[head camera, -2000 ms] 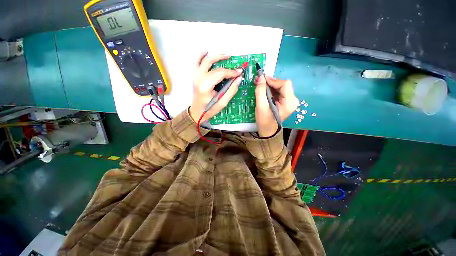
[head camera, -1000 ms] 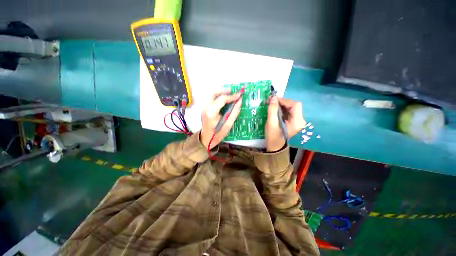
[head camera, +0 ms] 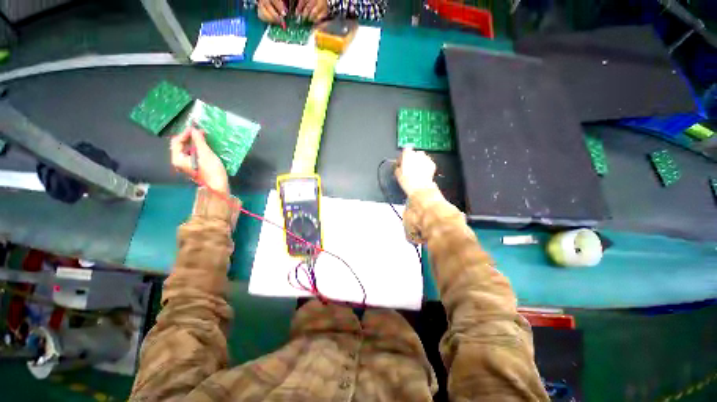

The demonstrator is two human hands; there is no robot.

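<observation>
My left hand (head camera: 198, 161) is closed round the red test probe (head camera: 194, 157) at the left of the conveyor, its fingertips at the corner of a green circuit board (head camera: 228, 137). My right hand (head camera: 415, 169) is at the near edge of another green board (head camera: 425, 129); the black lead (head camera: 383, 177) runs to this hand, and the probe itself is mostly hidden. The yellow-edged multimeter (head camera: 302, 216) lies on the white paper (head camera: 369, 251); its reading is not legible.
A third board (head camera: 160, 107) lies at far left. A yellow strip (head camera: 314, 114) crosses the conveyor. A black slab (head camera: 515, 141) lies right, with more boards beyond. A roll (head camera: 575, 248) and white strip (head camera: 519, 240) lie near right. Opposite, a person's hands (head camera: 292, 9) are over a board.
Both hands have left the white paper and spread apart over the conveyor, left hand far left. The board is gone from the paper. The view has widened, showing the opposite bench.
</observation>
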